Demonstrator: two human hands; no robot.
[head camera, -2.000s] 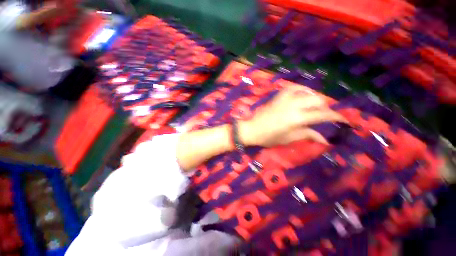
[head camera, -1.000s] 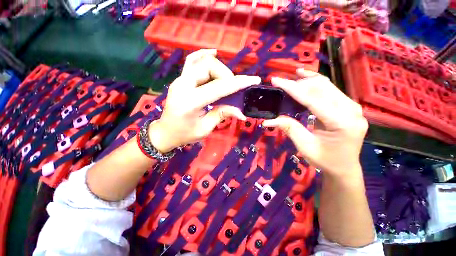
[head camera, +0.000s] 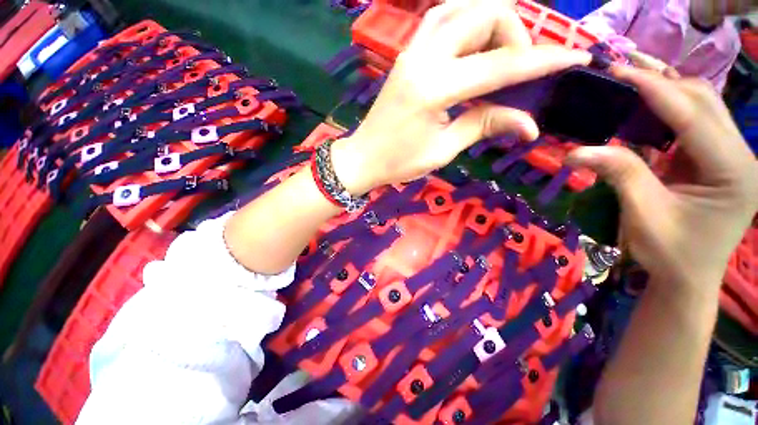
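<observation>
A smartwatch (head camera: 588, 106) with a dark glossy square face and purple strap is held up at the upper right. My left hand (head camera: 449, 91), with a bracelet on the wrist, holds its left side and strap between thumb and fingers. My right hand (head camera: 677, 158) grips its right side. Part of the strap is hidden by the fingers. Below lies an orange-red tray (head camera: 357, 365) with watches face down, round sensors showing, and purple straps crossing it. One watch there has a pale square (head camera: 490, 344).
A second filled tray (head camera: 137, 217) with darker straps lies at the left, beside an empty orange-red tray (head camera: 91, 319). More trays (head camera: 378, 37) are behind my hands. A metal-topped bottle (head camera: 600, 256) stands at the tray's right corner. A person in a pink smock (head camera: 657, 37) is at top right.
Both hands and the watch now appear higher and further right. The view has turned, so the left tray shows more fully. The watch stays held between both hands.
</observation>
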